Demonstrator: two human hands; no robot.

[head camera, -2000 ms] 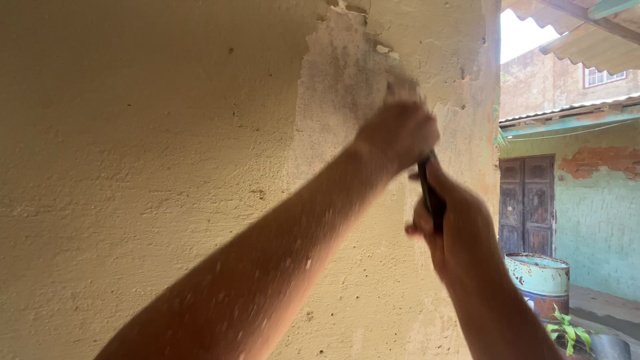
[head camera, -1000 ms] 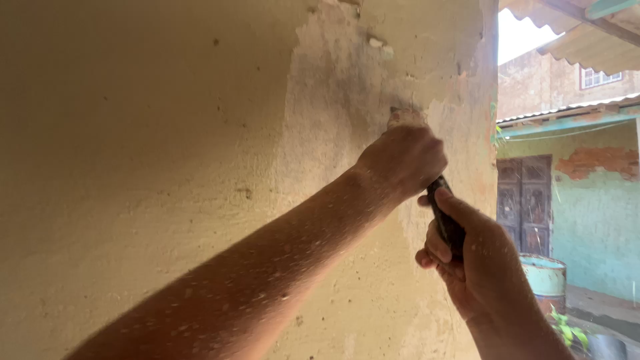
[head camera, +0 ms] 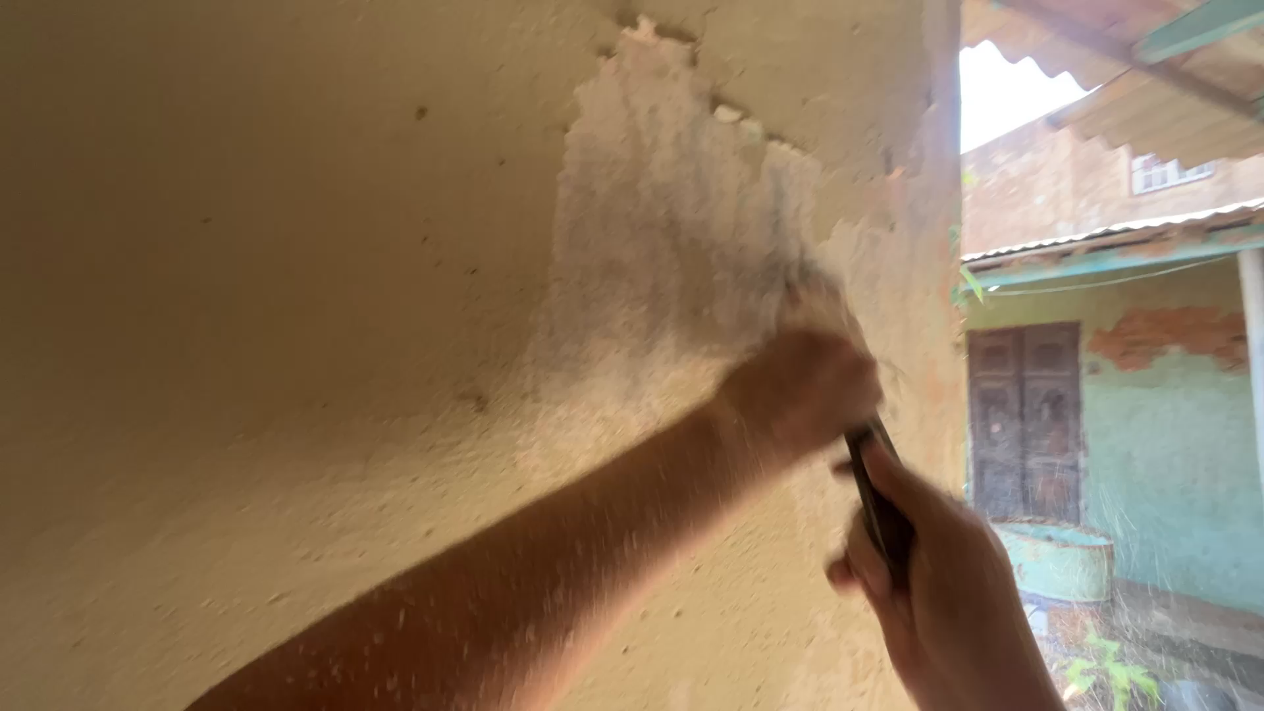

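A scraping tool with a dark handle (head camera: 882, 518) is held in both hands against a yellow plastered wall (head camera: 346, 296). My right hand (head camera: 933, 553) grips the handle low down. Above it, my left hand (head camera: 805, 395) is closed around the tool's upper part, close to the wall. The tool's head is blurred and mostly hidden beyond my left hand, at the lower right of a bare greyish patch (head camera: 671, 237) with ragged paint edges. Pale flakes and dust fly around both forearms.
Beyond the wall's right edge lies a yard with a rusty light-blue drum (head camera: 1057, 563), a green plant (head camera: 1111, 671) and a dark wooden double door (head camera: 1025, 425) in a green wall. Corrugated roofing (head camera: 1175, 109) overhangs at the upper right.
Both hands stay on the tool near the patch's lower right edge. More flying dust shows at the right, in front of the drum and plant.
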